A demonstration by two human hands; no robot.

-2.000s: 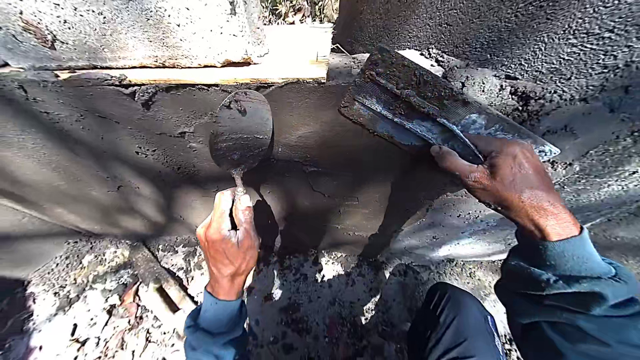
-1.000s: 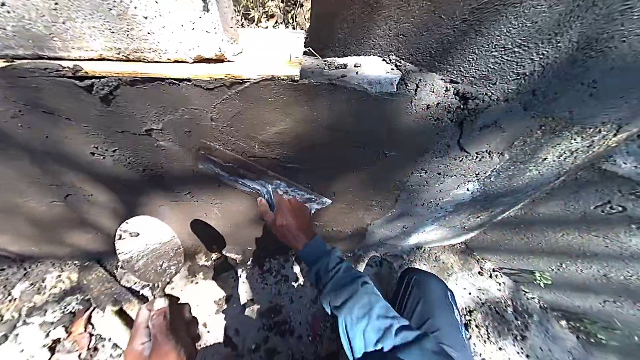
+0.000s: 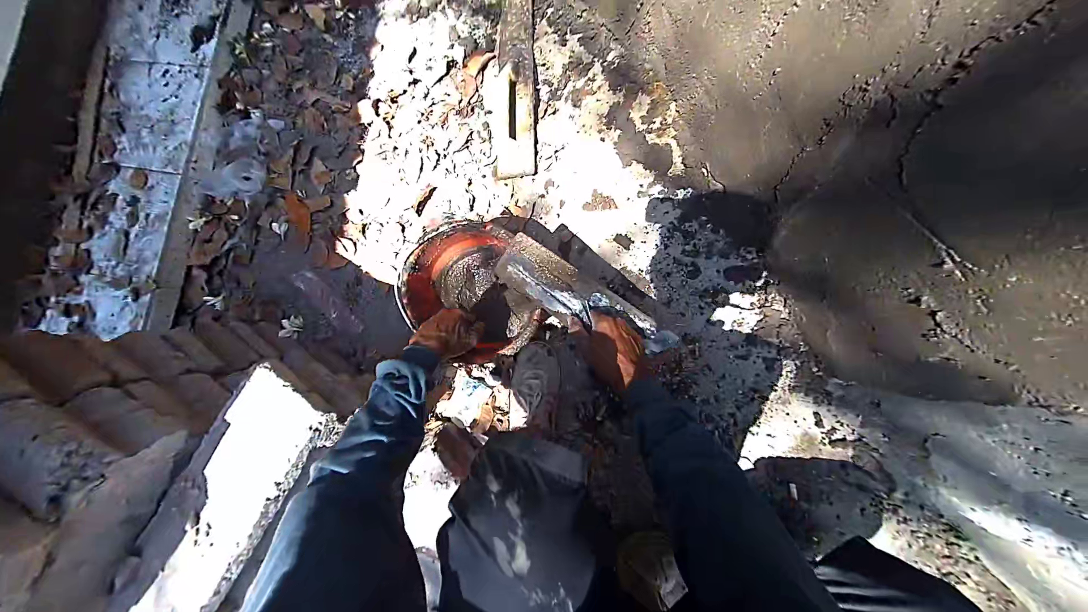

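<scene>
An orange-red bucket with wet grey mortar inside stands on the ground in front of my feet. My left hand is closed at the bucket's near left rim, gripping the handle of a round-bladed trowel; the dark blade lies in the mortar. A long rectangular plastering float slants over the bucket's right side, its far end above the mortar. My right hand grips it from the near side. The fingertips of both hands are partly hidden.
Rough wet mortar covers the surface at the right. A wooden board lies beyond the bucket. Clay roof tiles and a pale block are at the left. Dry leaves litter the ground, and my shoe is close to the bucket.
The view has swung strongly from the plastered surface down to the ground and bucket. Both hands, earlier at the mortar-covered surface, are now at the bucket with the trowel and float still held.
</scene>
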